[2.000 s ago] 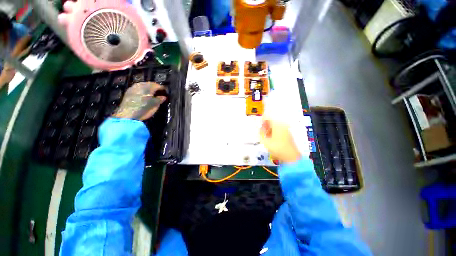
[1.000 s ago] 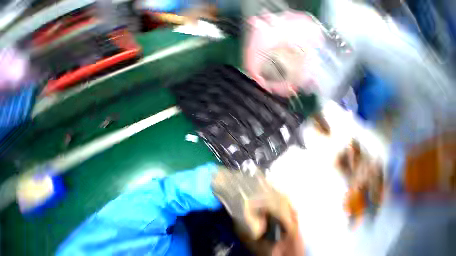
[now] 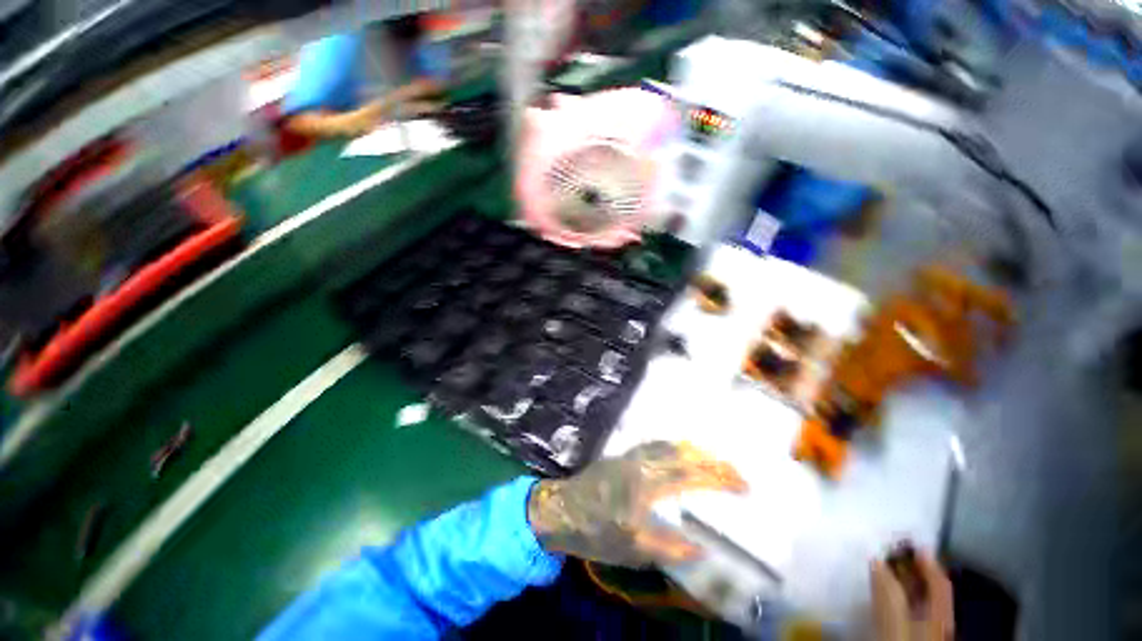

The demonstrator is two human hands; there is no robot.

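The picture is blurred. My left hand (image 3: 626,503), with a grey-brown pattern, is over the front-left edge of the white base (image 3: 683,413). Its fingers point right; whether it holds anything is unclear. My right hand (image 3: 912,604) is at the bottom right, partly cut off, with a dark spot at its fingertips that I cannot identify. Orange fixtures (image 3: 779,351) with dark centres sit on the base. A plain orange block (image 3: 820,448) is nearer me. The orange press head (image 3: 933,332) hangs at the right and hides part of the base. The black blister tray (image 3: 501,328) lies left of the base.
A pink fan (image 3: 589,169) stands behind the tray, beside a white control box (image 3: 714,113). A blue item (image 3: 814,207) is behind the base. Another person's blue sleeve (image 3: 328,75) and arm show at the upper left. A red-edged bin (image 3: 138,301) is far left.
The view has swung left, then partly back right. My left hand has left the tray for the base's front edge. My right hand, out of view one second ago, shows at the bottom right.
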